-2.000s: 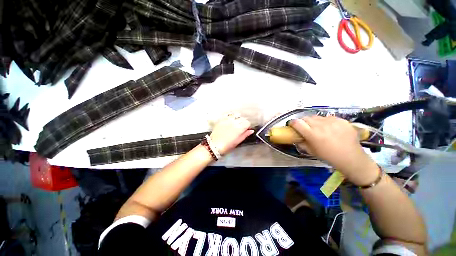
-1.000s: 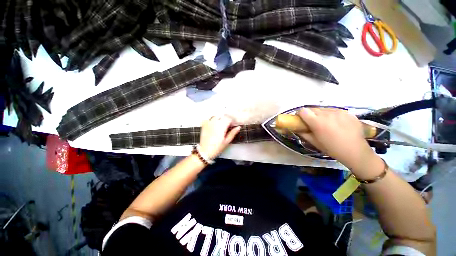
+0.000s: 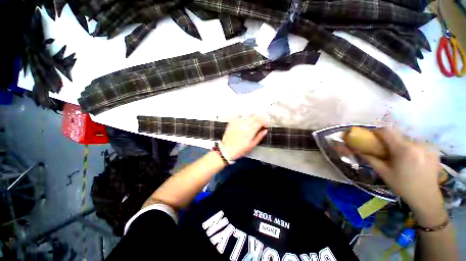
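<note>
A narrow dark plaid strip (image 3: 179,126) lies along the near table edge. My left hand (image 3: 242,135) rests on its middle, fingers bent, thumb and forefinger close together at the cloth; whether they pinch it is unclear. My right hand (image 3: 403,158), slightly blurred, is closed round the light wooden handle of the steam iron (image 3: 332,148). The iron's tip covers the strip's right end. A stack of wider plaid strips (image 3: 168,79) lies just beyond the working strip.
Bundles of plaid pieces (image 3: 357,48) fill the far side, with a grey-blue tie strip (image 3: 279,46). Scissors (image 3: 450,56) lie far right. Dark pointed plaid pieces (image 3: 43,63) hang at the left table edge. A red bin (image 3: 82,125) stands below the table (image 3: 291,109).
The view has shifted, moving the table contents across the picture. The iron has moved right relative to the strip, uncovering more cloth. My left hand stays on the strip.
</note>
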